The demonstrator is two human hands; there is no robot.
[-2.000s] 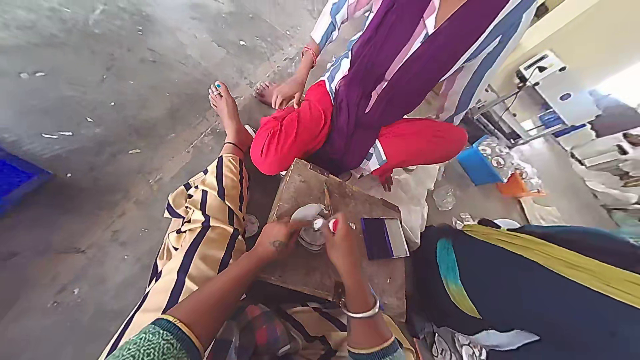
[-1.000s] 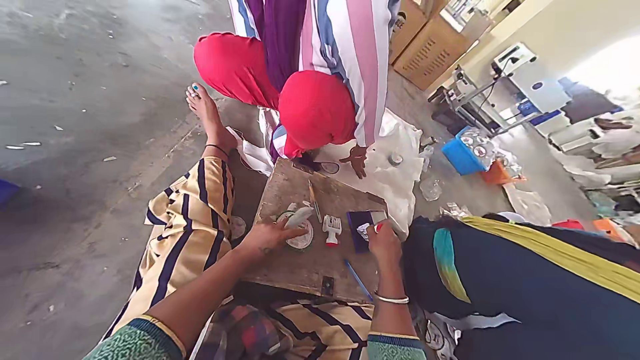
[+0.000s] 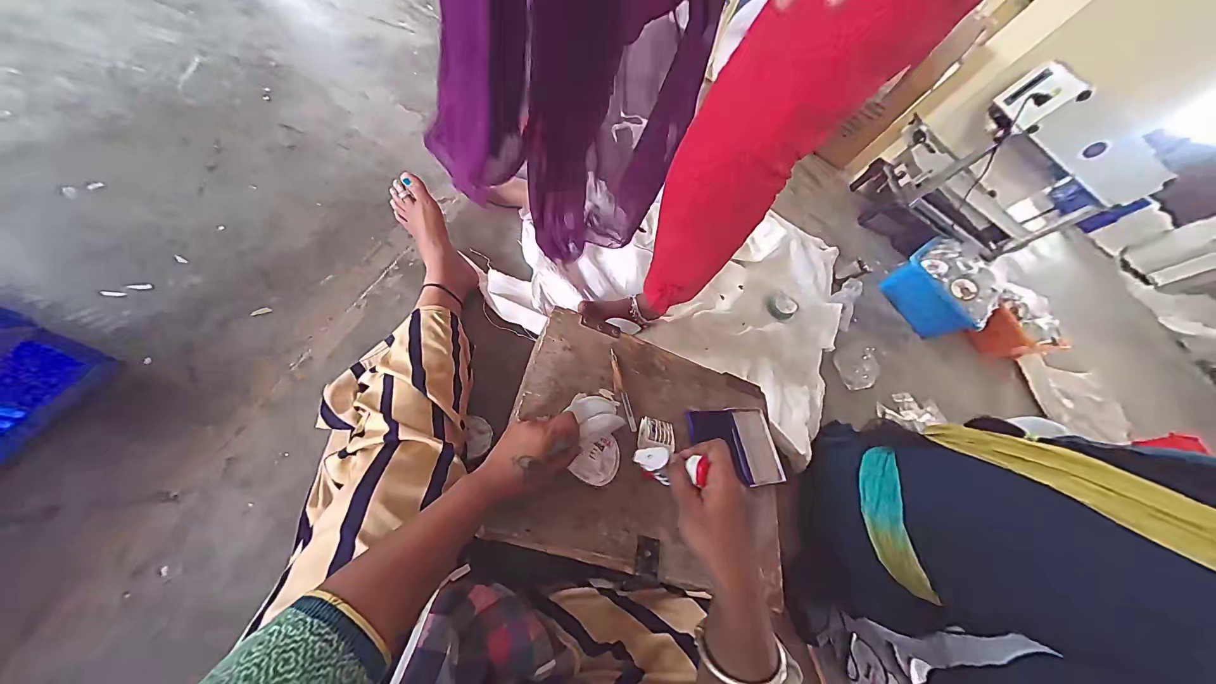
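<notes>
My left hand [image 3: 537,454] grips a whitish, rounded piece [image 3: 594,414] above a round white disc with small marks [image 3: 596,460] on the wooden board. My right hand [image 3: 708,489] holds a small red and white item [image 3: 697,470], perhaps a cap, just right of a small white bottle with printing [image 3: 654,446]. A thin pencil-like tool or brush [image 3: 621,388] lies beyond the bottle. To the right, partly behind my right hand, is a dark blue flat box with a pale panel [image 3: 758,446]. All of these rest on the worn wooden board [image 3: 560,513] or are held over it.
A person in red trousers [image 3: 731,142] and a purple scarf stands or bends across the board, over a white cloth [image 3: 731,313]. Someone in dark clothing [image 3: 988,541] is close on the right. Blue basket [image 3: 926,290] and orange container [image 3: 1007,332] stand back right; a blue tray [image 3: 43,380] is far left.
The person opposite has shifted from sitting low with bent knees to a more upright posture. My right hand, over the blue box a second ago, is now beside the bottle.
</notes>
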